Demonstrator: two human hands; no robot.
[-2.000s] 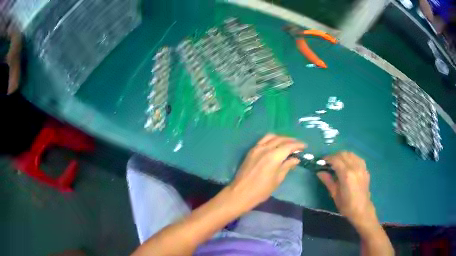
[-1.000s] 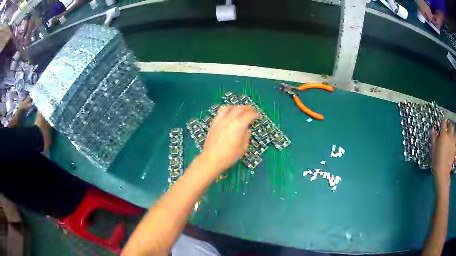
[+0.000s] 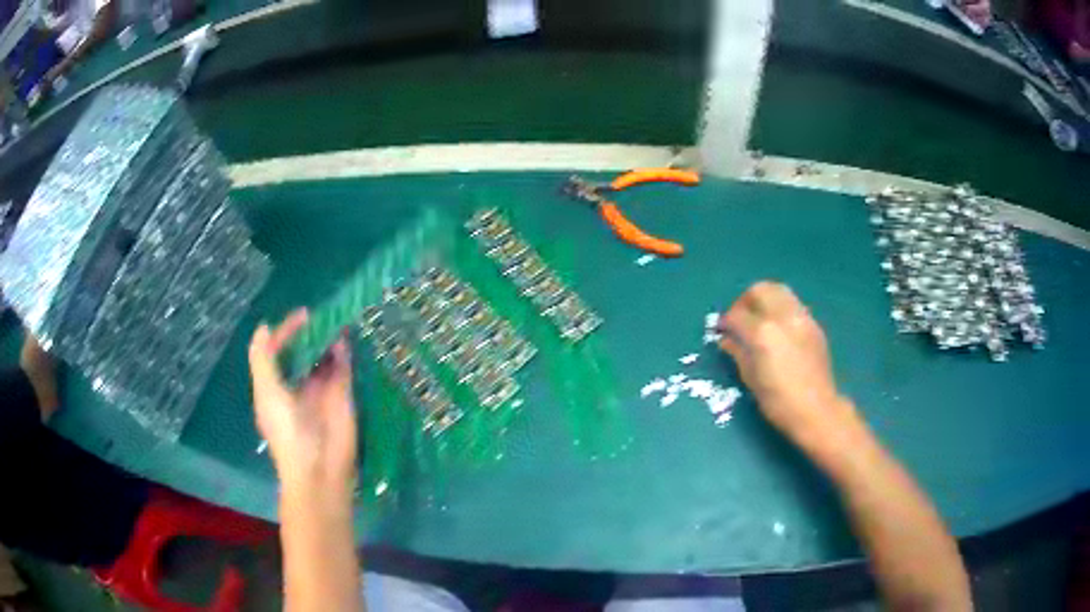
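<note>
My left hand (image 3: 308, 401) holds a green circuit board strip (image 3: 377, 281) by its lower end, tilted up and blurred, left of the flat strips. Several waiting board strips (image 3: 448, 335) lie side by side ahead, and one more strip (image 3: 534, 274) lies apart to their right. Green strands (image 3: 588, 401) lie under and around them. My right hand (image 3: 777, 353) is at the upper edge of the small white parts (image 3: 699, 391), with its fingertips close together at a white bit; whether it grips one is unclear.
Orange-handled cutters (image 3: 642, 215) lie near the pale rail (image 3: 454, 159). Stacked board strips (image 3: 956, 273) lie at the right. A large board stack (image 3: 144, 257) stands at the left. A person's dark sleeve (image 3: 54, 466) and a red stool (image 3: 179, 544) are at the lower left.
My left hand has lifted a strip and moved it left from the flat ones. My right hand has left the stacked strips and come to the white parts. The view has shifted.
</note>
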